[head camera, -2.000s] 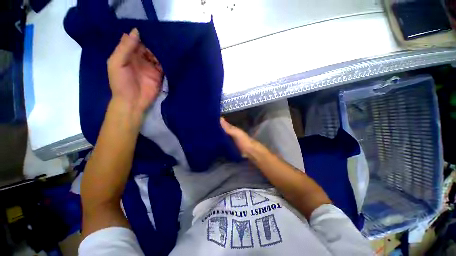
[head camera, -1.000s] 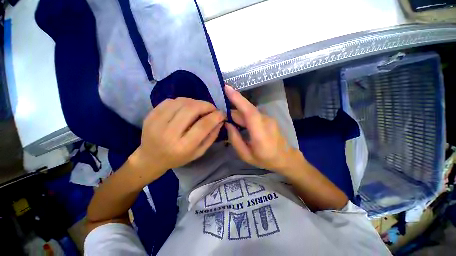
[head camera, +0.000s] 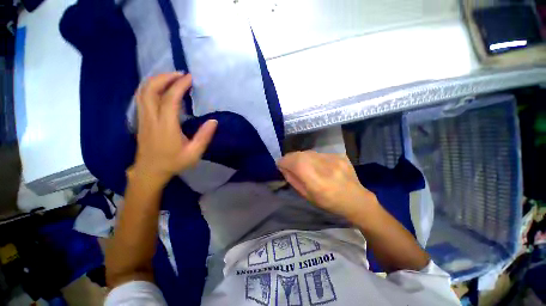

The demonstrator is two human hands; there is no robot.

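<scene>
A large garment panel lies over the table edge and onto my lap, its pale grey-blue side up, with navy strips and navy edges. A rounded navy part is folded over near its lower end. My left hand is over the panel beside the navy strip, fingers spread and thumb apart. My right hand pinches the panel's lower right corner between thumb and fingers, near the table's front edge. The sewing machine head is not in view.
The white table has a ruler-like tape along its front edge. A black phone lies on a tan holder at the right. A mesh plastic basket stands below the table at right, navy cloth beside it. More navy pieces hang left of my lap.
The panel was turned from navy side to pale side up. Since the previous frame, my left hand has left the corner and moved up and left, opening. My right hand stays at the corner.
</scene>
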